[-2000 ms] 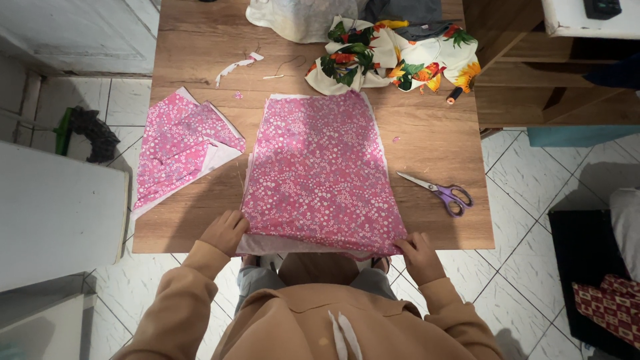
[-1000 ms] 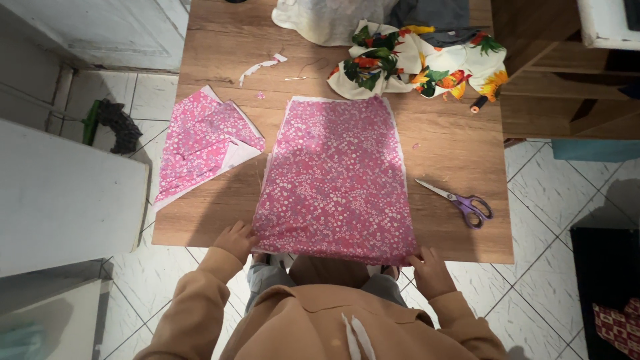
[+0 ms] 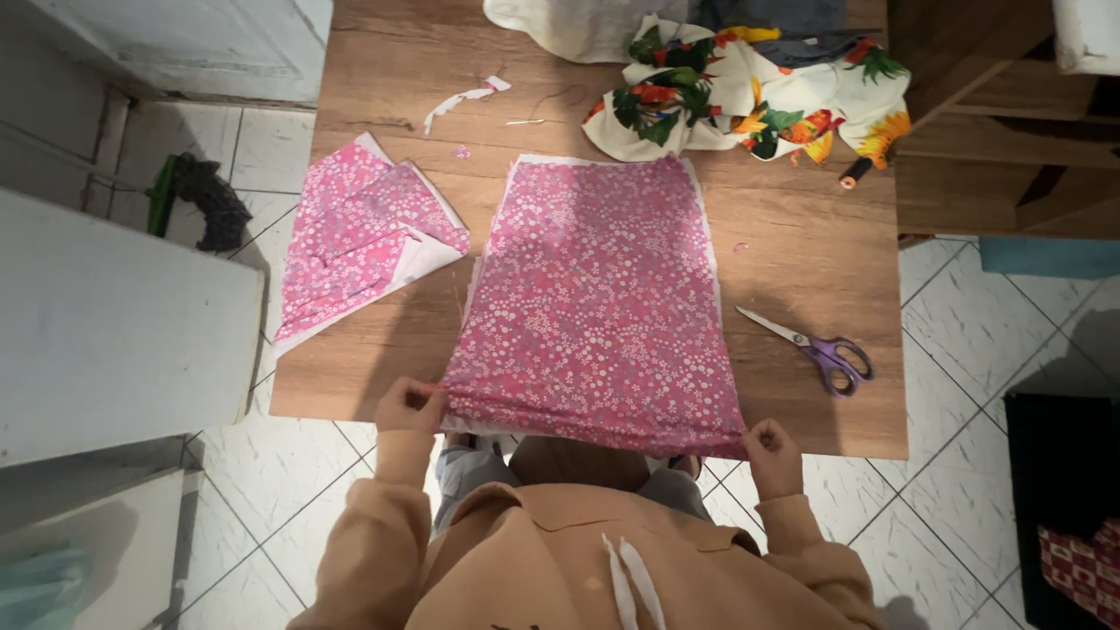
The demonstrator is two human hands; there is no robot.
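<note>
A pink floral fabric piece (image 3: pixel 604 289) with white edges showing beneath lies flat on the wooden table (image 3: pixel 814 280), its near end at the table's front edge. My left hand (image 3: pixel 411 407) pinches its near left corner. Its near right corner is between the fingertips of my right hand (image 3: pixel 770 451). Left of it lies a second piece of the same floral fabric (image 3: pixel 350 236), partly folded over to a pale underside. Scissors with purple handles (image 3: pixel 818 350) rest to the right, blades pointing up and left.
Crumpled white cloth with a colourful leaf and flower print (image 3: pixel 752 96) lies at the back right, beside a dark thread spool (image 3: pixel 857 171). A fabric scrap strip (image 3: pixel 464 101) and a needle-like item (image 3: pixel 525 122) lie at the back. Wooden shelving (image 3: pixel 1006 131) stands at right.
The view has shifted somewhat. Both hands stay at the near corners of the fabric, and its near edge now looks drawn taut between them.
</note>
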